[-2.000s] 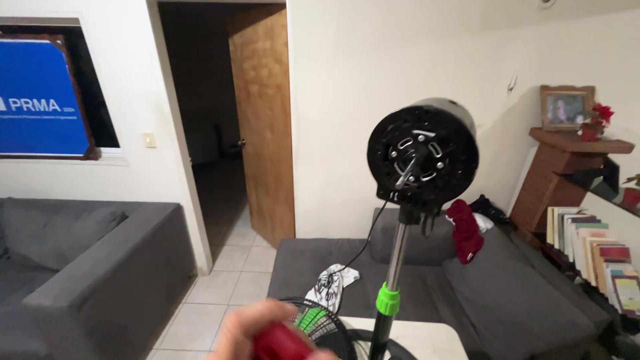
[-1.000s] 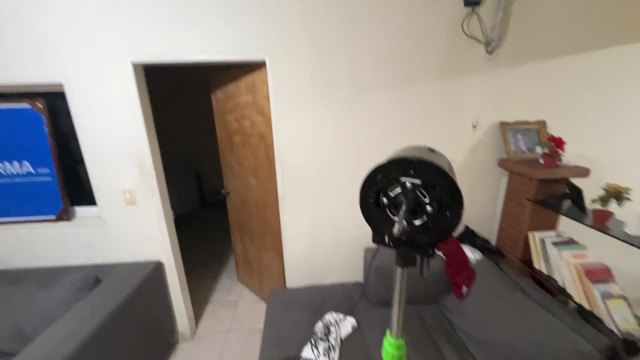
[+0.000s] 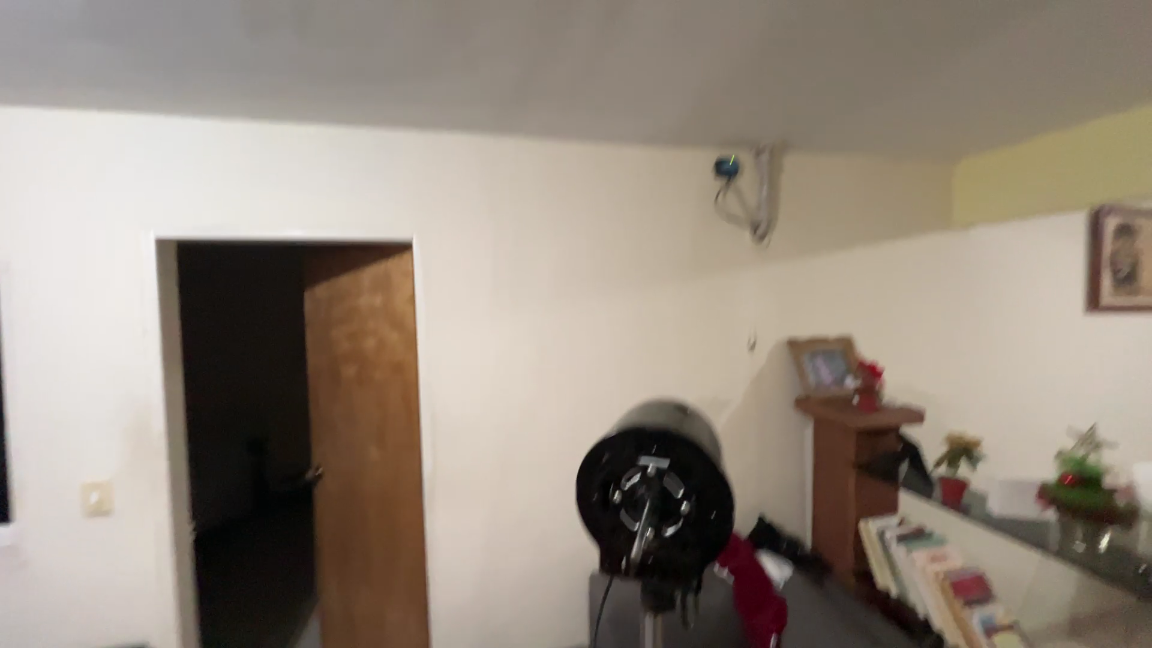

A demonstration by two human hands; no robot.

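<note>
Neither my left hand nor my right hand shows in the head view now. A black fan motor housing [image 3: 655, 504] stands low and right of centre, its round front toward me and a thin metal shaft sticking out of it. No blades or grille are on it. It sits on a metal pole [image 3: 652, 627], whose lower part is cut off by the bottom edge. A dark cable hangs from the housing's left side. The picture is somewhat blurred.
Behind the fan is a grey sofa [image 3: 810, 616] with a dark red cloth [image 3: 754, 594]. A wooden door [image 3: 367, 450] stands ajar at the left. At right are a brick pillar [image 3: 832, 495], a row of books [image 3: 954, 585] and a glass shelf [image 3: 1035, 533] with potted plants.
The view has tilted up strongly, bringing the ceiling in. A hand with a red object, seen at the bottom two seconds ago, has left the view, as have the fan grille and green pole collar.
</note>
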